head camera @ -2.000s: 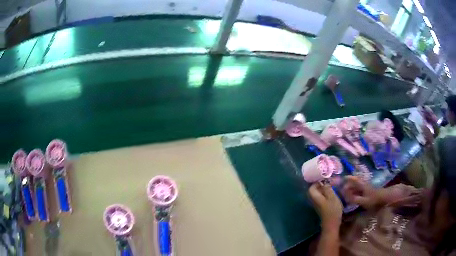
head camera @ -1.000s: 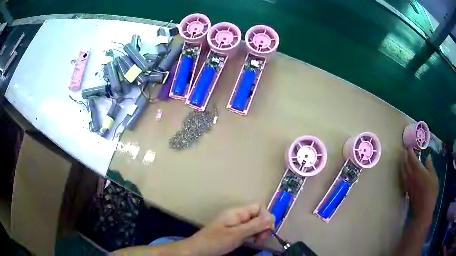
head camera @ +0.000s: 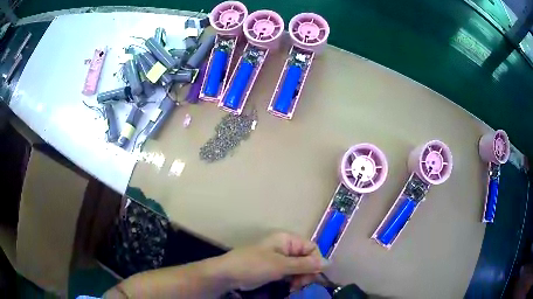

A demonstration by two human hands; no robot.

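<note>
Three pink fan units with blue batteries and green boards lie in front of me: one [head camera: 332,230] nearest my left hand, one [head camera: 397,221] right of it, and one [head camera: 492,193] at the mat's right edge. My left hand [head camera: 280,257] is at the bottom centre, fingers pinched together beside the nearest unit's lower end. What is between the fingertips is too small to tell. The dark end of a screwdriver [head camera: 349,292] shows just below, cut off by the frame's edge. I cannot make out my right hand.
Three more fan units [head camera: 287,90] lie at the mat's back. Loose screws [head camera: 227,138] are heaped below them. Wired grey cylinders [head camera: 134,79] and a pink strip [head camera: 94,71] lie on the white surface [head camera: 58,99]. A cardboard box [head camera: 49,210] is lower left. A green conveyor [head camera: 397,35] runs behind.
My right hand has let go of the fan unit at the right edge and left the picture. That unit now lies on its own. My left hand stays near the same unit.
</note>
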